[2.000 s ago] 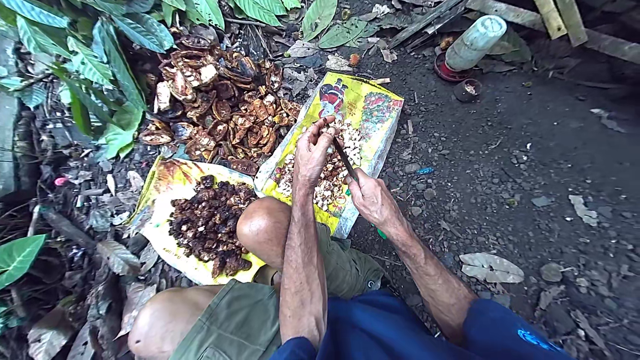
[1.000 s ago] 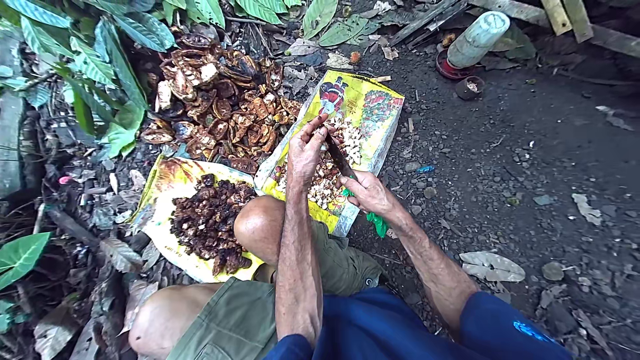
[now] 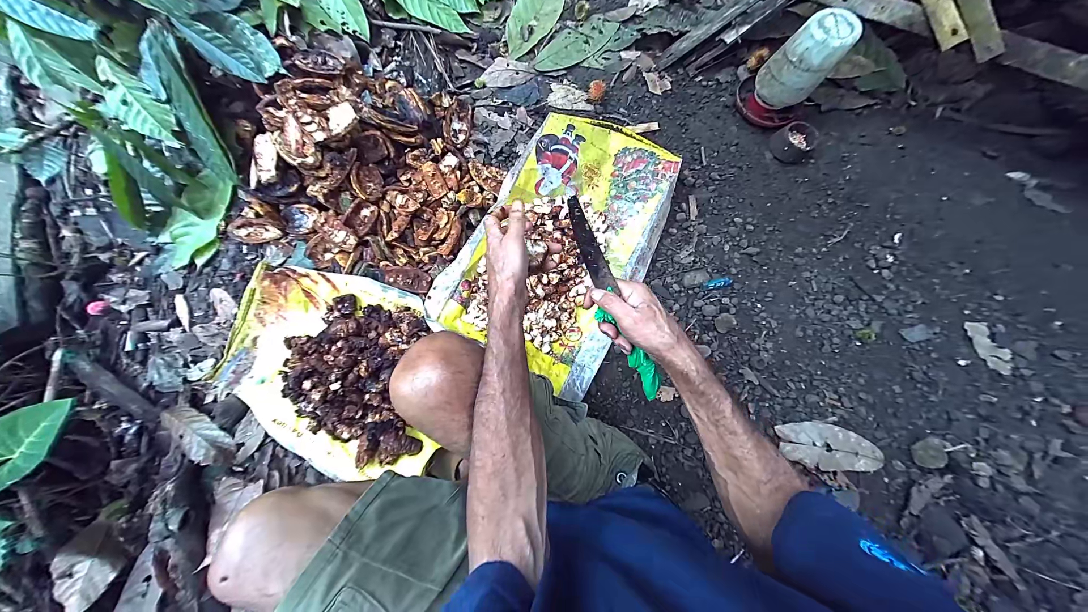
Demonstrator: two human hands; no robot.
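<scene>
My right hand [image 3: 636,319] grips the green-wrapped handle of a dark-bladed knife [image 3: 589,242], its blade angled up and left. Beside the blade, my left hand [image 3: 508,251] is raised over the yellow printed sack [image 3: 625,183] with fingers partly spread; whether a small piece lies in its palm cannot be made out. Pale cacao beans [image 3: 548,316] are heaped on that sack beneath both hands. At the left of my knee, dark brown clumps [image 3: 340,382], apparently cacao beans, lie on a second yellow and white sack [image 3: 263,391].
Opened, browned cacao pod husks [image 3: 365,183] form a pile beyond the sacks. A pale bottle [image 3: 807,59] stands upside down in a red dish, with a small dark cup [image 3: 793,142] beside it. Leafy plants [image 3: 200,204] reach in at upper left; wooden slats lie at upper right.
The knife and my right hand have moved right, apart from my left hand; the blade was close against the left fingers before. More of the green wrapping shows than two seconds ago.
</scene>
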